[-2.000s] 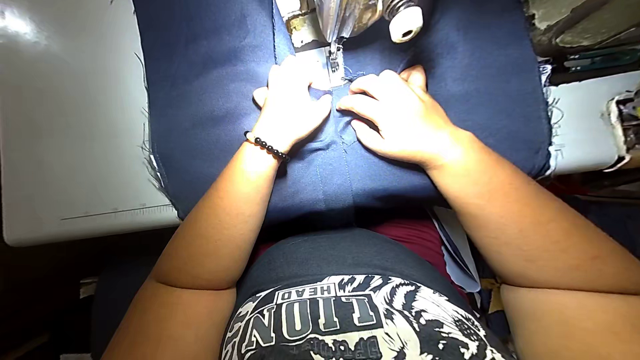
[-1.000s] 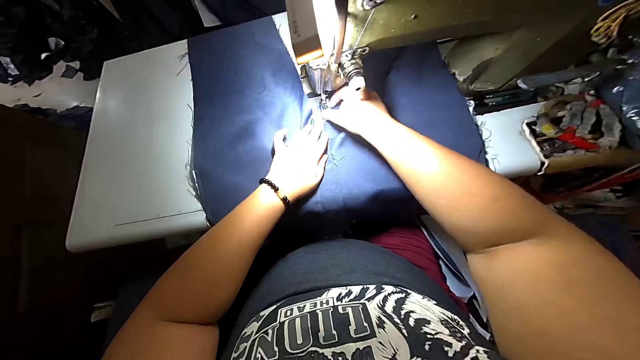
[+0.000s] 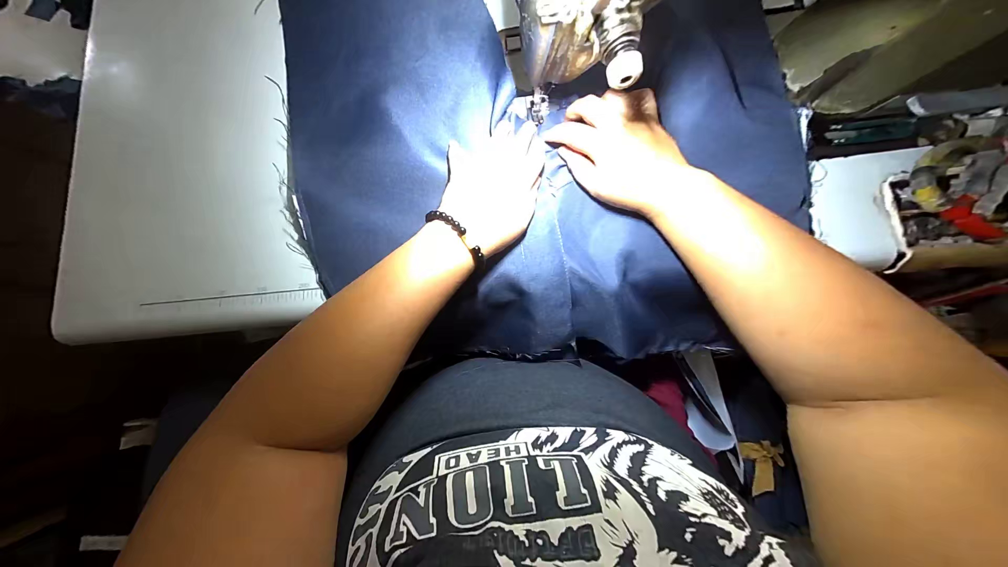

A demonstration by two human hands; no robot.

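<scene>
Navy blue fabric [image 3: 370, 157] with frayed edges and a stitched seam down its middle lies under the head of a sewing machine [image 3: 563, 43]. The presser foot [image 3: 539, 109] rests at the fabric between my hands. My left hand [image 3: 496, 181], a black bead bracelet at its wrist, lies flat on the fabric just left of and below the foot, its fingers slightly apart. My right hand [image 3: 618, 150] is right of the foot, its fingers bent and bearing on the fabric by the seam. Glare hides part of the left fingers.
The white table [image 3: 181, 173] bears a printed ruler scale at its front left. An open tray [image 3: 945, 205] with bobbins or scraps, something red among them, stands at the right edge. The fabric's near edge hangs at my lap.
My right hand, close beside the needle area a second ago, now lies further right and nearer me, on the fabric. My left hand stays on the cloth. The view has shifted.
</scene>
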